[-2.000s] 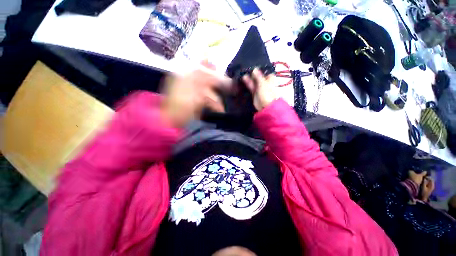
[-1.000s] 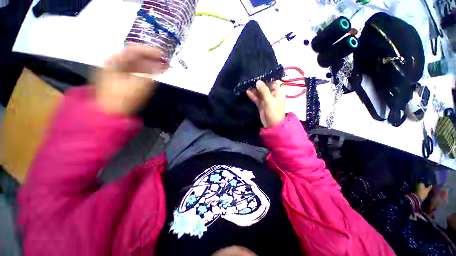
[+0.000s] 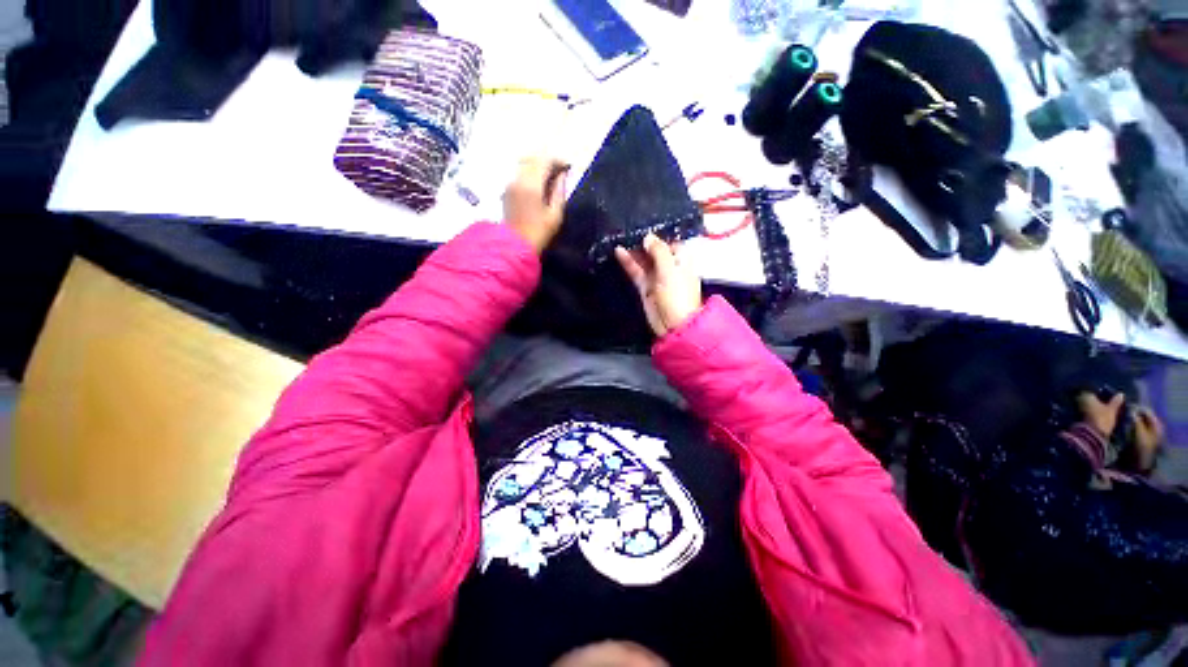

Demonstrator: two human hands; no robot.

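Note:
A black garment piece (image 3: 628,176) lies with its pointed flap on the white table, the rest hanging over the table edge. A glittering beaded trim (image 3: 641,237) runs across it. My right hand (image 3: 667,280) pinches the garment piece at the trim. My left hand (image 3: 534,205) is at the flap's left side, fingertips close together near the cloth edge; whether they grip cloth or a needle cannot be seen. No needle or thread shows.
Red-handled scissors (image 3: 724,206) and a loose trim strip (image 3: 773,241) lie right of the work. Beyond are thread cones (image 3: 790,89), a black bag (image 3: 928,98) and black-handled scissors (image 3: 1080,302). A striped bundle (image 3: 410,117) and phone (image 3: 599,35) lie above. Another person's hands (image 3: 1118,424) are at right.
My left hand swung out left, blurred, and has come back beside the flap. My right hand stays at the trim. The camera view has shifted.

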